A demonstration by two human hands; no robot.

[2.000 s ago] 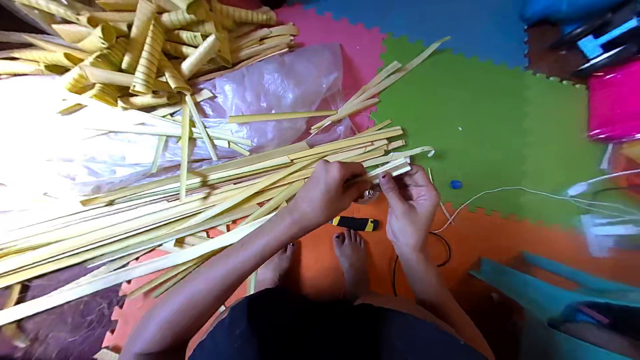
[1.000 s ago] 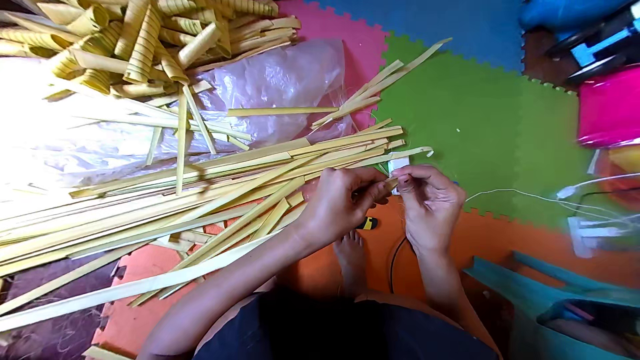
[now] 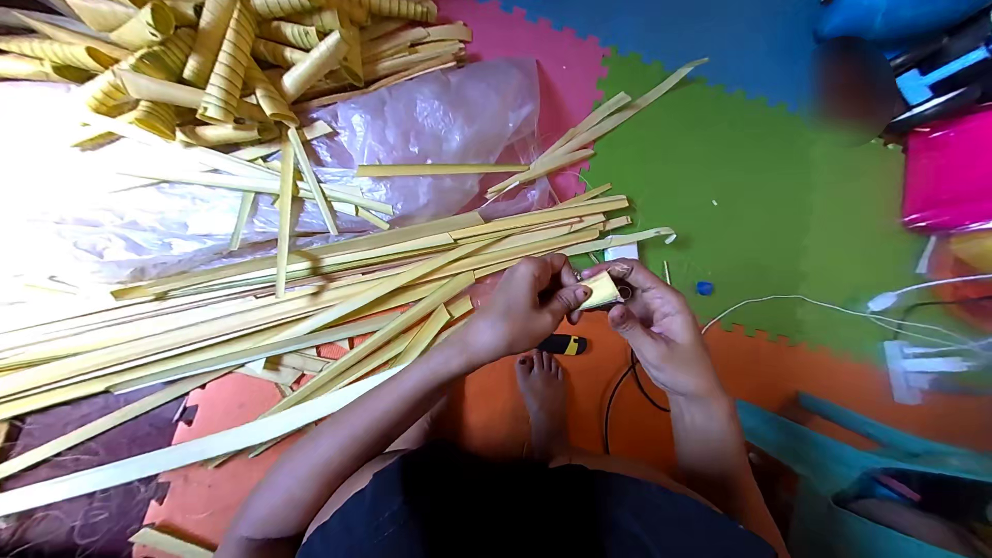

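Observation:
Between my two hands is a small folded piece of pale yellow leaf strip (image 3: 601, 292). The thumb and fingers of my left hand (image 3: 535, 306) pinch its left end, and my right hand (image 3: 655, 318) holds its right side, palm partly turned up. Long pale palm-leaf strips (image 3: 333, 298) lie in a bundle to the left, some ending just behind my hands. A yellow-and-black tool handle (image 3: 566, 344) lies on the mat below my left hand. Just beyond my fingers is a small white object (image 3: 621, 248), partly hidden.
Rolled leaf tubes (image 3: 225, 62) are heaped at the upper left beside a clear plastic sheet (image 3: 434, 116). Interlocking foam mats (image 3: 744, 178) cover the floor. White cables (image 3: 806, 298) run right to a white plug block (image 3: 922, 368). A teal plastic stool (image 3: 821, 465) stands at lower right.
The piece between my hands now shows as a short, broad fold, where two seconds ago narrow pale ends stuck out. My right hand has turned its palm more upward.

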